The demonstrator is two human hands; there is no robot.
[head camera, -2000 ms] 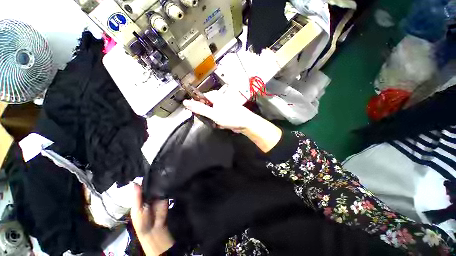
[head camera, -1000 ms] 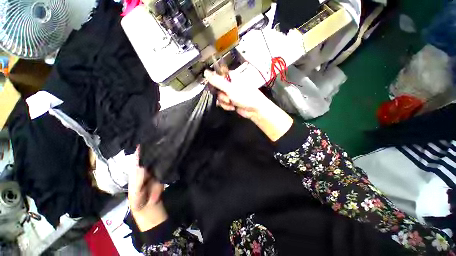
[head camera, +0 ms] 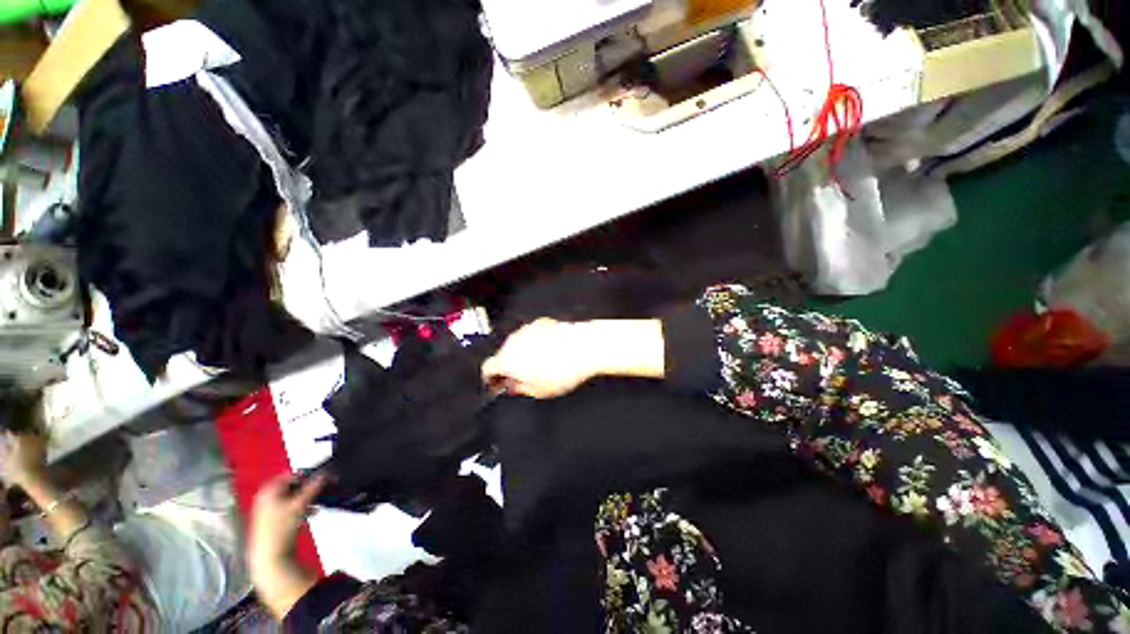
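A black fabric piece [head camera: 403, 415] is stretched between my two hands over my lap, below the table edge. My right hand [head camera: 551, 357] is closed on its upper right part, with the fingertips pinching the cloth. My left hand [head camera: 280, 539] is at the lower left and pinches the left end of the piece; it is slightly blurred. The fabric blends with my black clothing, so its lower edge is unclear. The overlock machine [head camera: 558, 56] shows only its lower part at the top. No tool shows in my right hand.
A black fabric heap [head camera: 397, 112] lies on the white table [head camera: 570, 204] with a pale strip [head camera: 254, 124] across it. Red thread [head camera: 836, 118] hangs at the table edge above a plastic bag [head camera: 855, 229]. Another person's hand [head camera: 22, 464] and sleeve are at far left.
The view has shifted down and left. Both hands have moved away from the machine's needle area with the black piece, which now spreads between them over the lap. Another person's hand now shows.
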